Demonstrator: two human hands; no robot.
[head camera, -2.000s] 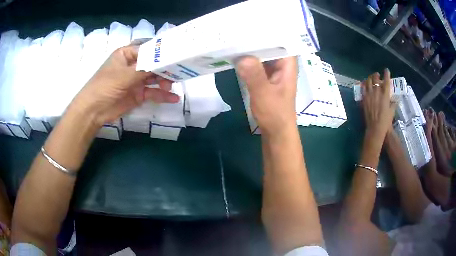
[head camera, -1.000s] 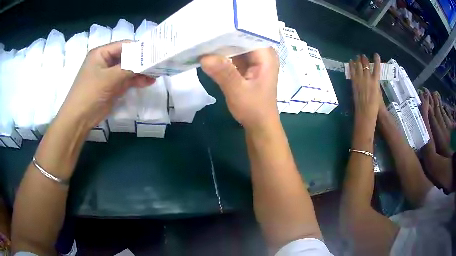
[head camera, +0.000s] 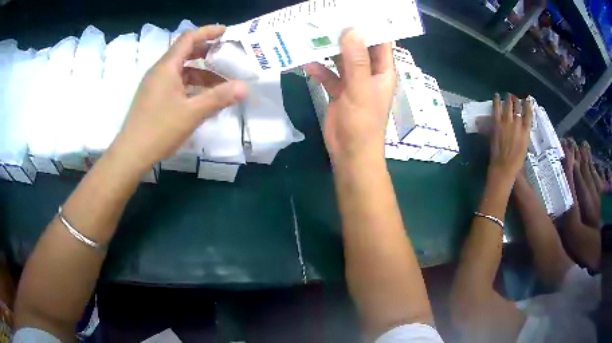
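Note:
A white retail carton (head camera: 295, 41) with blue lettering and a green patch is held up at the top centre, tilted. My right hand (head camera: 359, 100) grips it near its right part, thumb on the printed face. My left hand (head camera: 181, 94) is at the carton's left end, fingers apart around the open end, where whitish crumpled material (head camera: 231, 60) shows; whether the fingers grip it I cannot tell. A row of white sleeved units (head camera: 87, 100) lies on cartons at the left, partly behind my left hand.
Stacked cartons (head camera: 429, 124) lie right of my right hand. Further right, a neighbour's hands (head camera: 511, 137) handle a carton near more cartons (head camera: 551, 181). The dark green worktop (head camera: 201, 228) has a worn seam. Metal rails (head camera: 520, 27) run at the upper right.
The carton has turned so its printed face with the green patch shows. My left fingers have spread at its end, which now shows open with whitish material in it.

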